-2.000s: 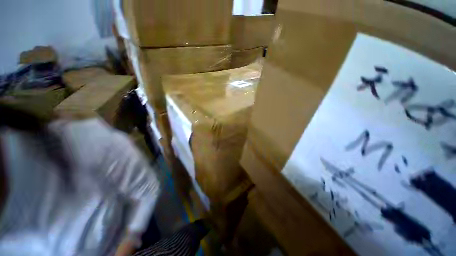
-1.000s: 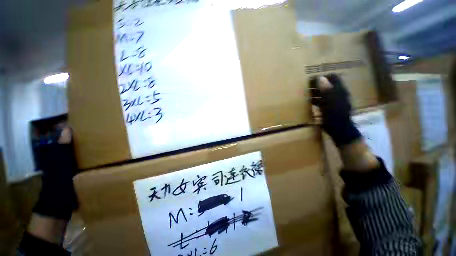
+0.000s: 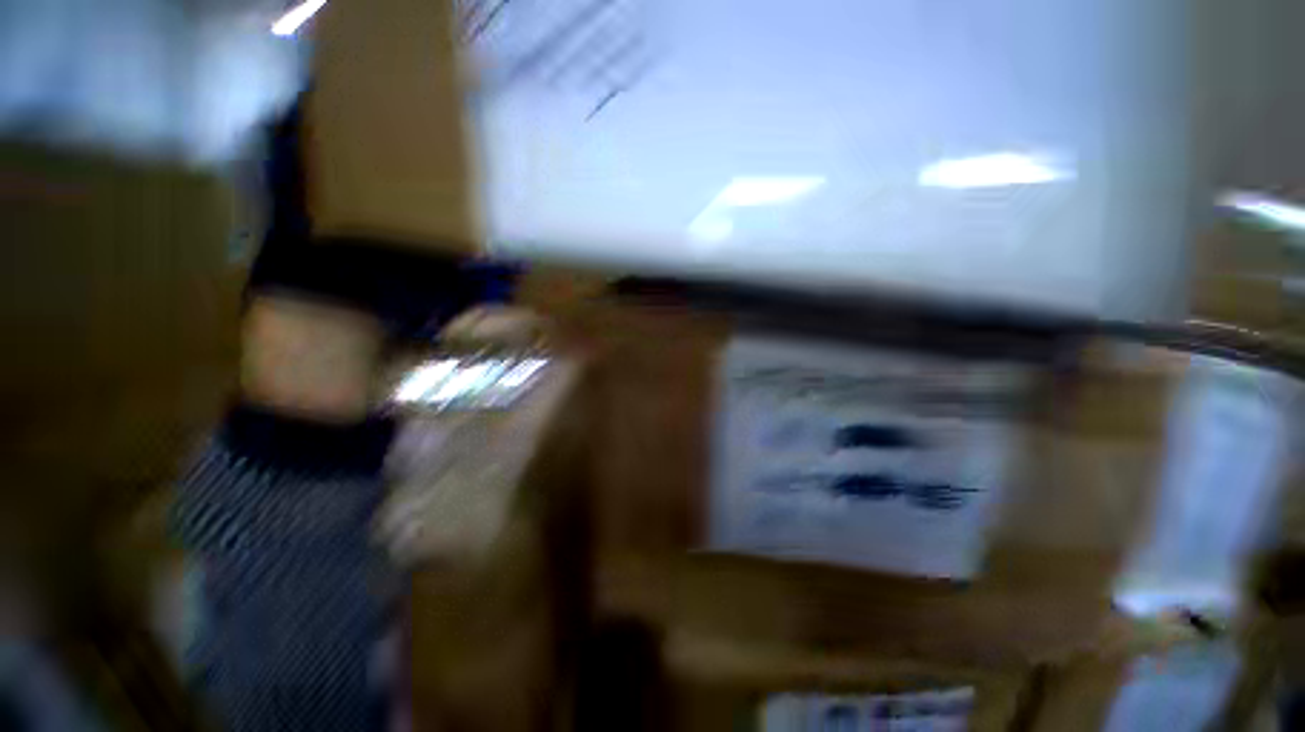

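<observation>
The frame is strongly blurred. A brown carton (image 3: 387,129) with a large white label (image 3: 859,129) fills the upper middle, close to the camera. Its lower edge is above another carton (image 3: 644,443) that carries a white handwritten label with blacked-out lines. My left hand (image 3: 394,300), in a black glove with bare fingertips, is under the upper carton's lower left corner and holds it there. My right hand is not in view.
More labelled cartons (image 3: 1066,501) stand below and to the right, one with a long white sheet (image 3: 1209,472). A pale, shiny tape-covered surface (image 3: 465,472) lies just below my left hand. Bright lights show at the top.
The view has swung and blurred. The upper carton is nearer and its label fills more of the picture. My left hand has come under its corner; my right hand has left the picture.
</observation>
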